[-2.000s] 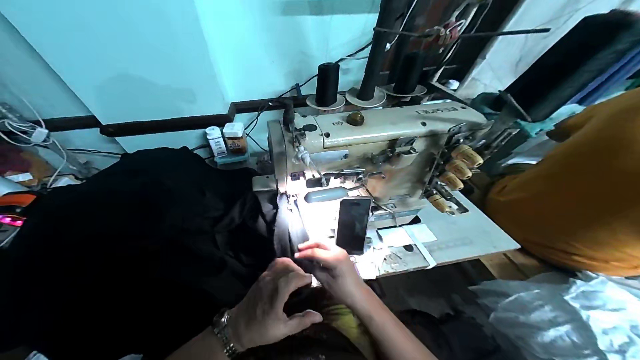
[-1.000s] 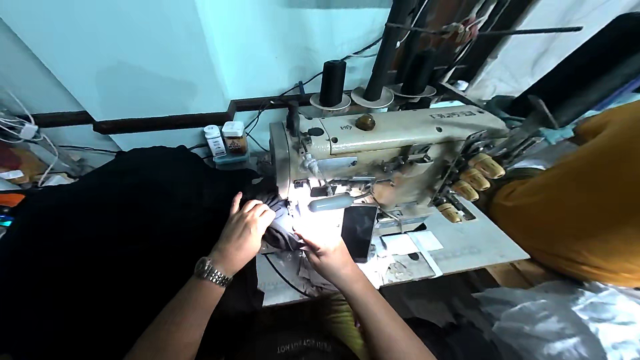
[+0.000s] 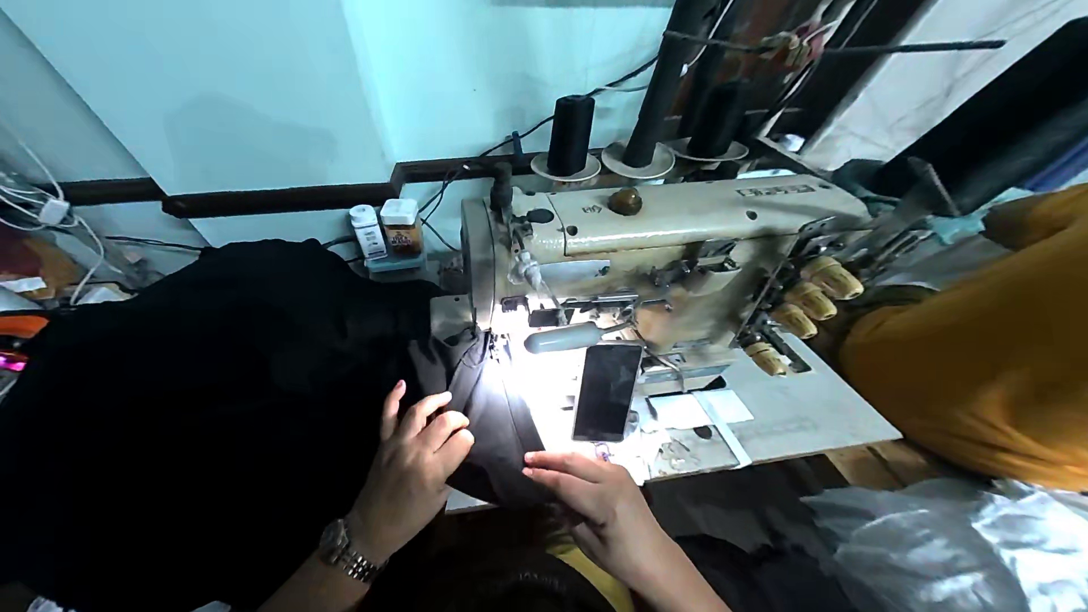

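Dark fabric (image 3: 489, 425) runs from under the needle area of a beige industrial sewing machine (image 3: 680, 225) toward me, lit by a bright lamp. My left hand (image 3: 425, 459), with a metal watch on the wrist, rests on the fabric with fingers spread. At the fabric's right edge, my right hand (image 3: 595, 501) pinches it between thumb and fingers. A black smartphone (image 3: 607, 393) stands against the machine, right of the needle area. A large black cloth pile (image 3: 221, 382) spreads left of the machine and joins the fabric at the needle.
Black thread cones (image 3: 571, 136) stand behind the machine. Two small bottles (image 3: 401, 228) sit at its back left. Looper-side tension knobs (image 3: 812, 299) project at the right. A person in a mustard garment (image 3: 977, 340) is at the right, above crumpled plastic (image 3: 926, 544). Cables hang at the far left.
The fabric, bunched between my hands a second ago, now lies flatter and extended toward me. Both hands have moved back from the needle area.
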